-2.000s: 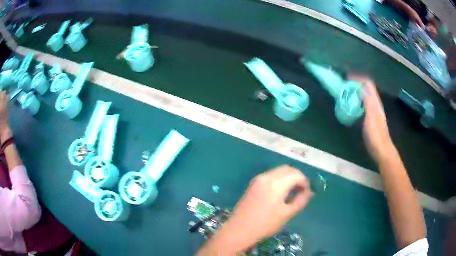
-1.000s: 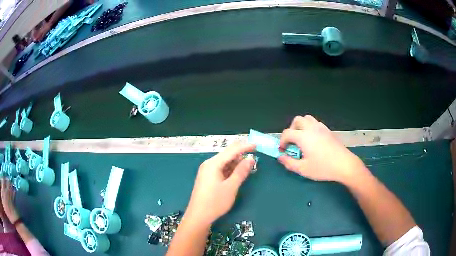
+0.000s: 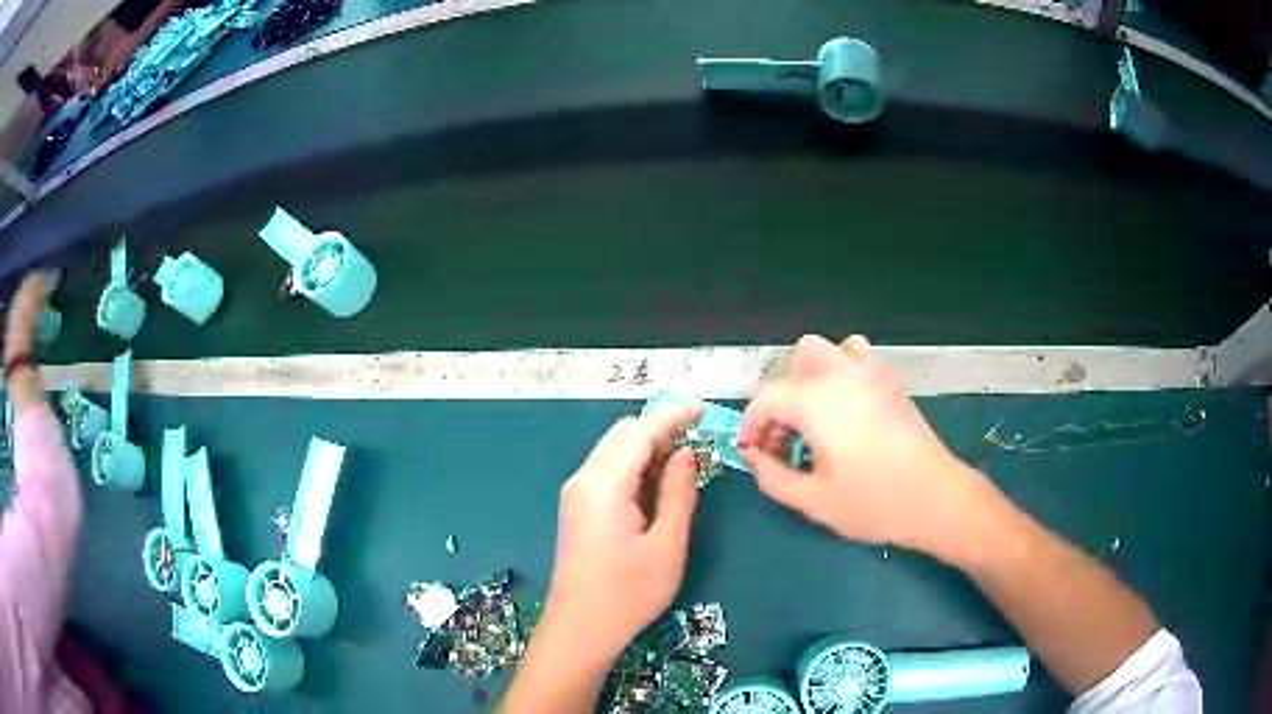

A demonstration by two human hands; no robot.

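Observation:
My left hand (image 3: pixel 621 509) holds a small circuit board (image 3: pixel 699 453) at its fingertips, against a turquoise fan body (image 3: pixel 720 427). My right hand (image 3: pixel 851 446) grips that fan body from the right and covers most of it. Both hands are just in front of the pale strip. How far the board sits inside the handle cannot be told. A pile of circuit boards (image 3: pixel 481 624) lies on the bench under and beside my left forearm.
Waiting fan bodies (image 3: pixel 290 600) cluster at lower left. A closed-looking fan (image 3: pixel 845 678) lies at lower right. More fan bodies (image 3: pixel 335 275) lie on the dark green belt beyond the pale strip (image 3: pixel 488 374). Another person's arm (image 3: pixel 42 460) reaches over the strip at far left.
My hands have stayed together at the fan body, with the board closer to its handle. Fan bodies on the belt have moved left. The other person's arm has reached forward onto the belt.

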